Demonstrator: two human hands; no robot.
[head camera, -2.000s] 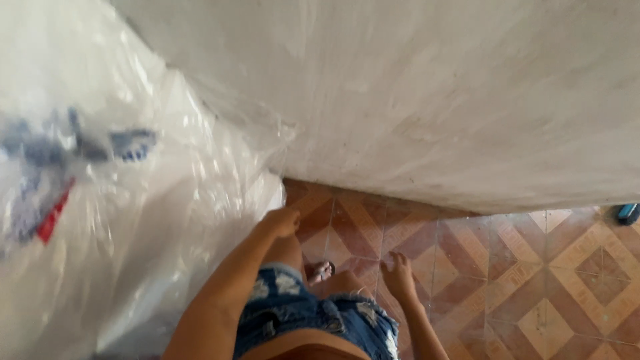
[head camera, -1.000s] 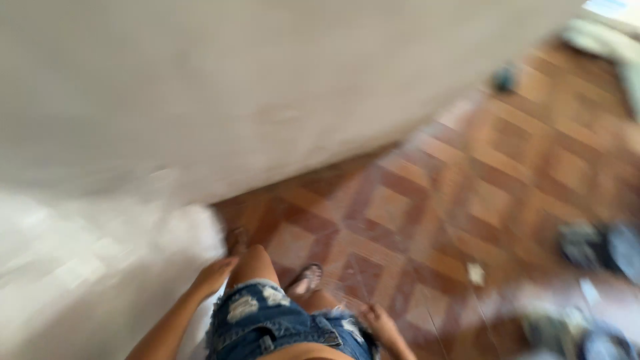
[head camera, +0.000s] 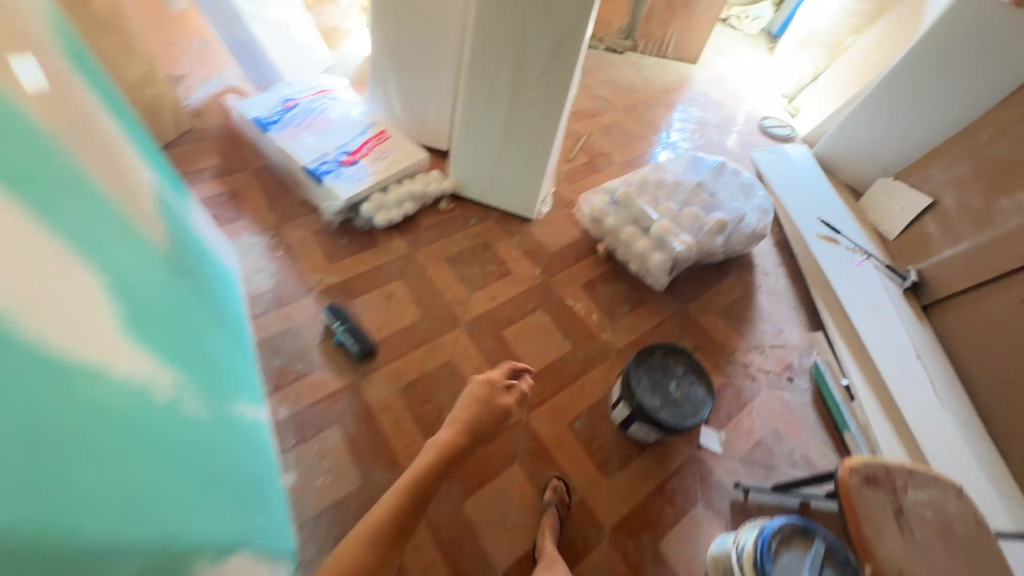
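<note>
My left hand (head camera: 492, 400) is held out above the tiled floor (head camera: 534, 336), its fingers loosely bent and nothing visible in them. Nearest to it on the right stands a round bucket with a black lid (head camera: 668, 386). A dark, blurred object with a teal part (head camera: 350, 332) lies on the floor to the left of the hand. Below the hand shows one foot in a sandal (head camera: 554, 496). My right hand is out of view.
A clear bag of white round items (head camera: 676, 216), a wrapped flat package (head camera: 340, 140) and a tall white panel (head camera: 512, 104) are ahead. Long white boards (head camera: 864, 288), a chair (head camera: 920, 512) and a blue-rimmed bucket (head camera: 804, 548) line the right; a teal-and-beige surface (head camera: 120, 360) is at left.
The view has swung strongly away from the pale wall and plastic sheeting to the room's floor. My left hand now reaches forward; my right hand has left the view.
</note>
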